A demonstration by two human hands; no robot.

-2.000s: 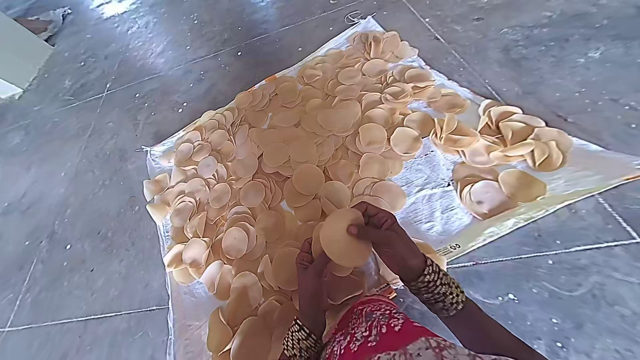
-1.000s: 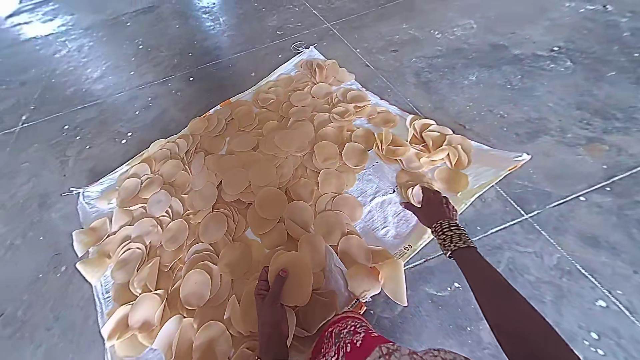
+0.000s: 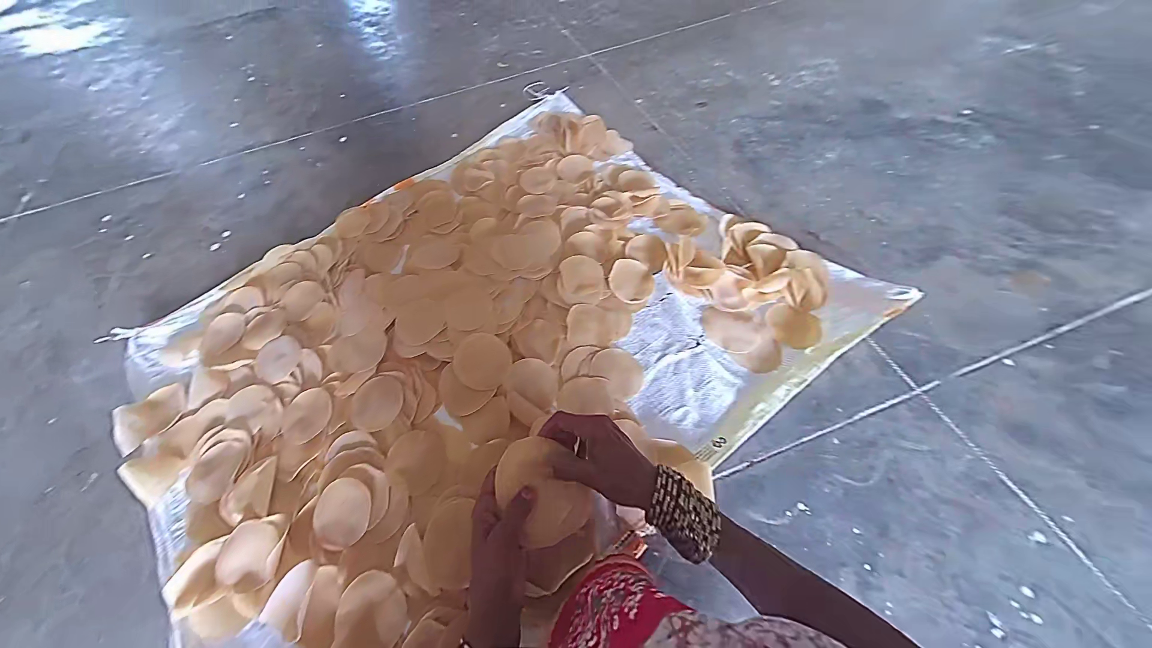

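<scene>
Thin, round, pale tan discs [image 3: 481,360], which look like dried papads, lie in a broad overlapping heap on a white woven plastic sack sheet [image 3: 684,360]. Low in the view, my left hand [image 3: 502,540] grips a few discs [image 3: 549,513] from the left, its thumb across their face. My right hand [image 3: 603,454], with stacked bangles at the wrist, pinches the upper edge of the same discs. A looser cluster of discs [image 3: 765,270] rests toward the sheet's right corner.
Grey concrete floor [image 3: 900,135] with pale lines surrounds the sheet. Red patterned cloth [image 3: 612,603] of my clothing shows at the bottom edge, beside the heap. Small white specks dot the floor.
My right hand has moved from the discs near the sheet's right corner back to my left hand, where it now holds the discs' edge. My left hand keeps its hold.
</scene>
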